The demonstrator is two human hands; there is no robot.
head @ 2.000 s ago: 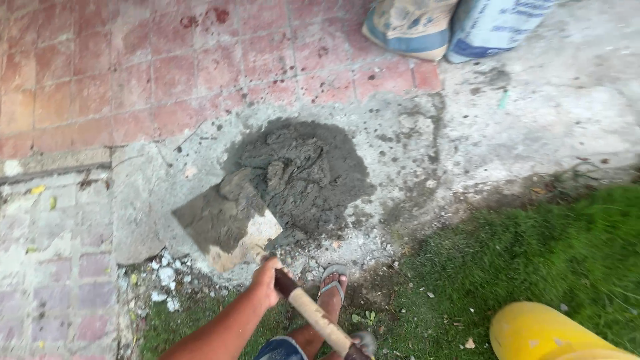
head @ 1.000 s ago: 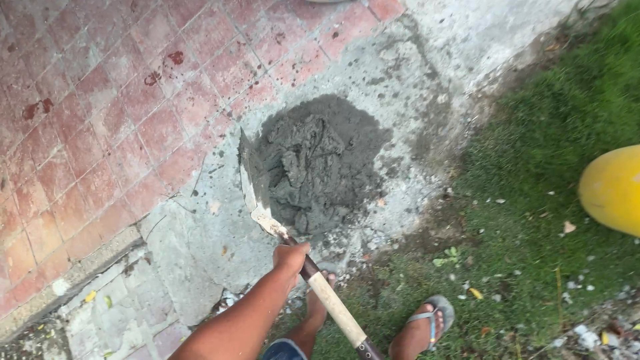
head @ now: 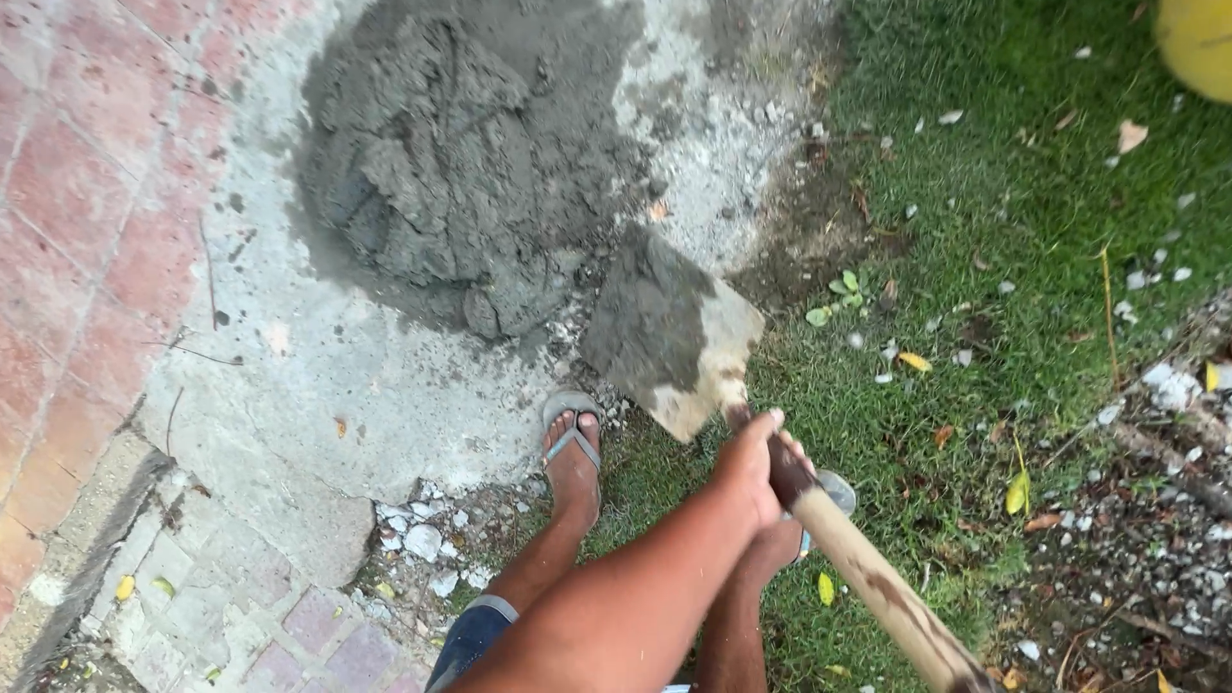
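A long arm comes in from the bottom, and its hand, which looks like my left hand [head: 760, 472], is closed around the dark lower part of a shovel's wooden handle [head: 876, 573]. The shovel's square metal blade [head: 664, 337], smeared with wet grey mortar, lies at the right lower edge of a mound of wet mortar [head: 452, 164], over gravel and grass. The handle runs down to the bottom right, out of the frame. My right hand is outside the view.
My sandalled feet [head: 573, 448] stand just below the blade, one at the concrete edge, the other on grass [head: 953, 221]. Red tiles [head: 87, 212] lie at the left, broken white rubble [head: 423, 539] near the lower middle. A yellow rounded object [head: 1198, 43] is at the top right.
The shovel blade has moved from the left side of the mortar mound to its right lower edge, with my left hand still on the handle. The view has shifted.
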